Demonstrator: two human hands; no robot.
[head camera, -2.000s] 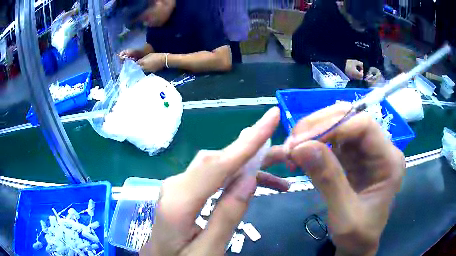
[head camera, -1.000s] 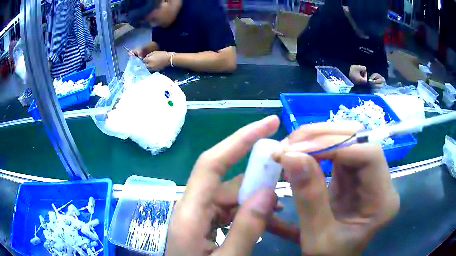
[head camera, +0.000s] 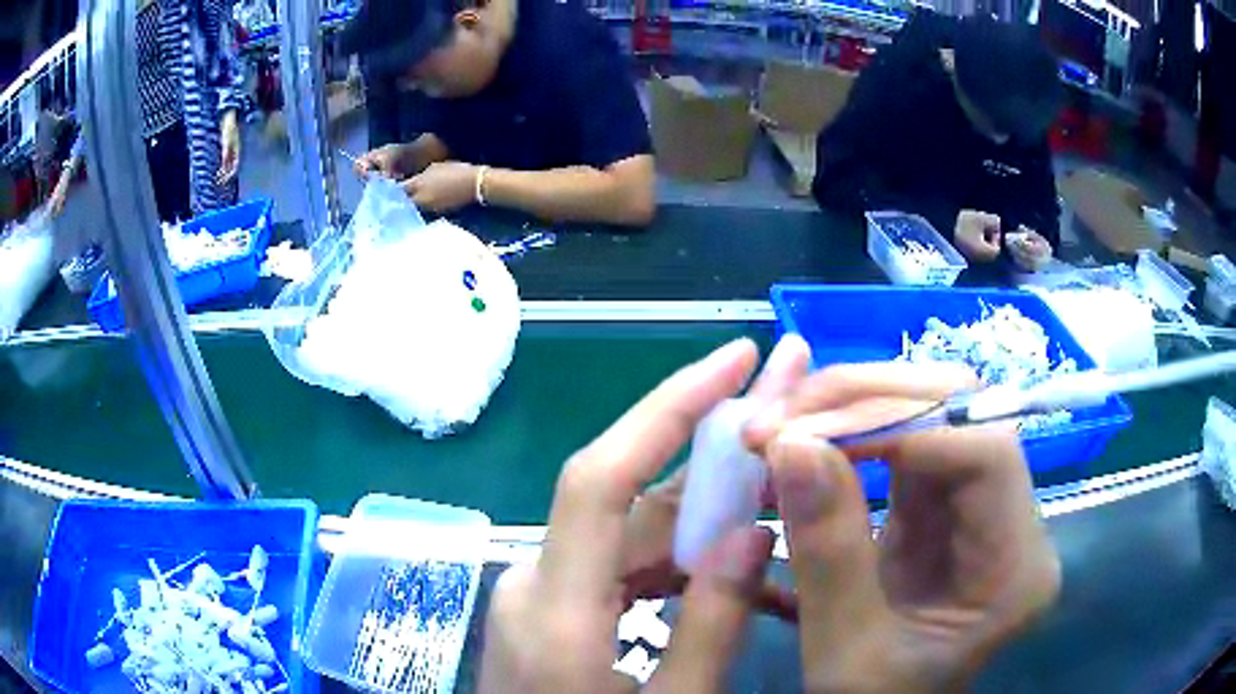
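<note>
A white plastic housing (head camera: 718, 491) stands roughly upright between the fingertips of my left hand (head camera: 637, 542). My right hand (head camera: 908, 529) is beside it and pinches the wired stem part (head camera: 1010, 401) by its thin wire end, close against the housing's upper right side. The stem's pale tube reaches out to the right edge of the picture. Where the wire end meets the housing is hidden by my right fingertips. A few loose white housings (head camera: 640, 626) lie on the dark bench, partly behind my left hand.
A blue bin of assemblies (head camera: 309, 597) and a clear box of stem parts (head camera: 475, 542) stand at lower left. A bulging clear bag (head camera: 420, 325) and a second blue bin (head camera: 813, 309) are on the green belt (head camera: 610, 407). Two people work opposite. A metal upright (head camera: 142, 271) rises at left.
My left hand has turned, so the housing now shows upright beside my right fingertips. The stem's tube has swung down from a steep slant to nearly level. The view has shifted slightly.
</note>
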